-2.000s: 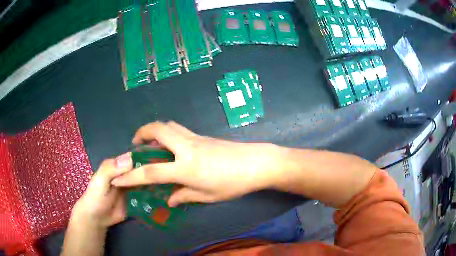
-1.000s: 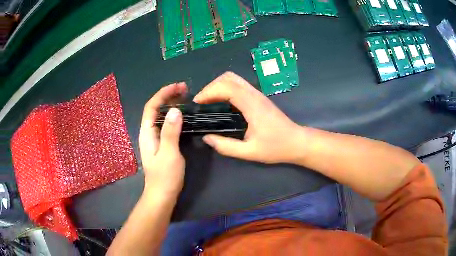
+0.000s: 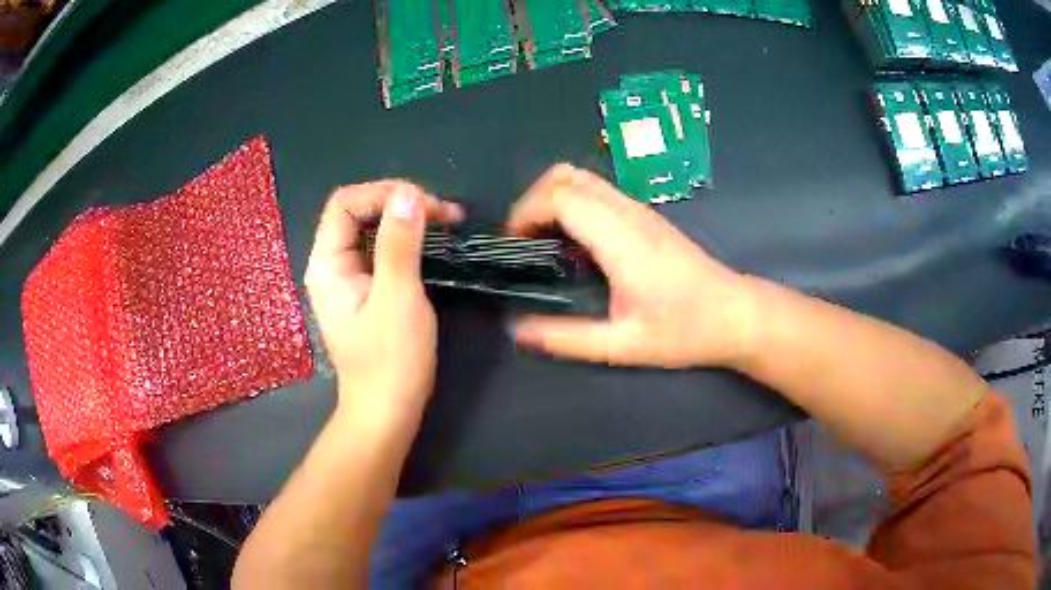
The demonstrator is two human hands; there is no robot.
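Observation:
A stack of circuit boards (image 3: 490, 256) is held edge-on between both hands, low over the black mat; its layered edges show as thin pale lines, slightly fanned. My left hand (image 3: 378, 294) grips the stack's left end, thumb on the near side. My right hand (image 3: 645, 277) is at the right end, blurred, with its thumb apart below the boards; whether it grips them cannot be told. A few single green boards (image 3: 660, 138) with a white square pad lie loosely piled beyond my right hand.
A red bubble bag (image 3: 190, 305) lies at the left. Long green strips (image 3: 484, 44) lie at the back. Stacked boards with white pads (image 3: 951, 136) stand at the right. A black cabled object (image 3: 1029, 254) is at the right edge, and the pale conveyor rail (image 3: 138, 104) runs at upper left.
The boards went from lying flat in my hands to edge-on. Since the last earlier frame, their edges have fanned apart slightly and my right hand has shifted a little right. The view has also shifted.

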